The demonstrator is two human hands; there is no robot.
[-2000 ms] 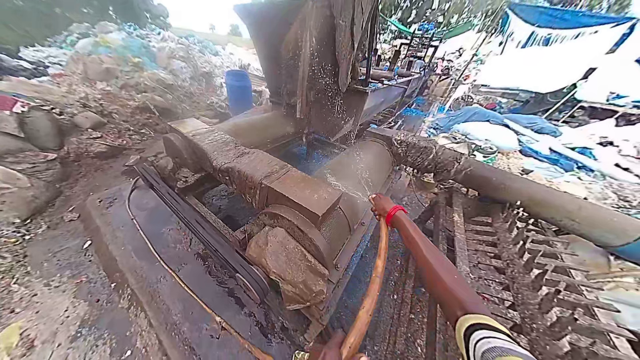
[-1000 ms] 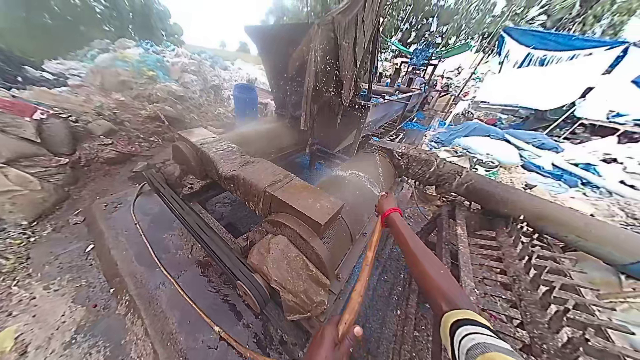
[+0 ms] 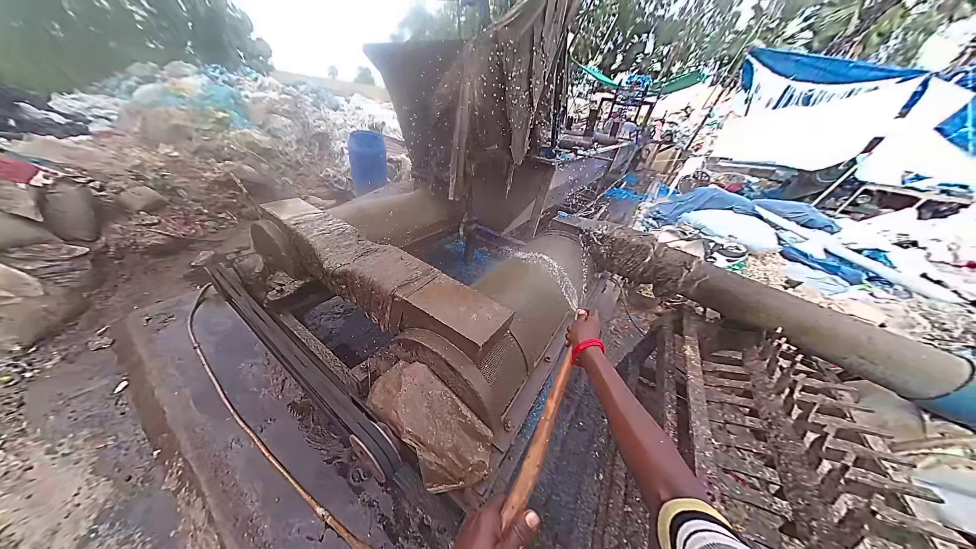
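Note:
My right hand (image 3: 585,329), with a red band at the wrist, is closed around the front end of an orange-brown hose (image 3: 543,435). Water sprays from that end up and left over a muddy cylindrical metal housing (image 3: 534,282) of a machine. Lower down, at the bottom edge, my left hand (image 3: 497,526) grips the same hose. Left of the hands a flat stone slab (image 3: 433,427) leans on the machine beside its drive belts (image 3: 305,366). Blue bits float in dark water (image 3: 461,255) between the cylinders, beneath a mud-coated metal hopper (image 3: 457,114).
A thick pipe (image 3: 808,324) runs right from the machine above a spiked metal rack or shaft (image 3: 801,435). Another stretch of hose (image 3: 252,431) lies on the wet concrete at left. Behind stand a blue drum (image 3: 367,162), heaped plastic waste (image 3: 229,114) and a tarpaulin shelter (image 3: 823,122).
The water jet now arcs more to the left over the housing. My left hand, partly cut off two seconds ago, came further into view and is now again lower at the frame's edge.

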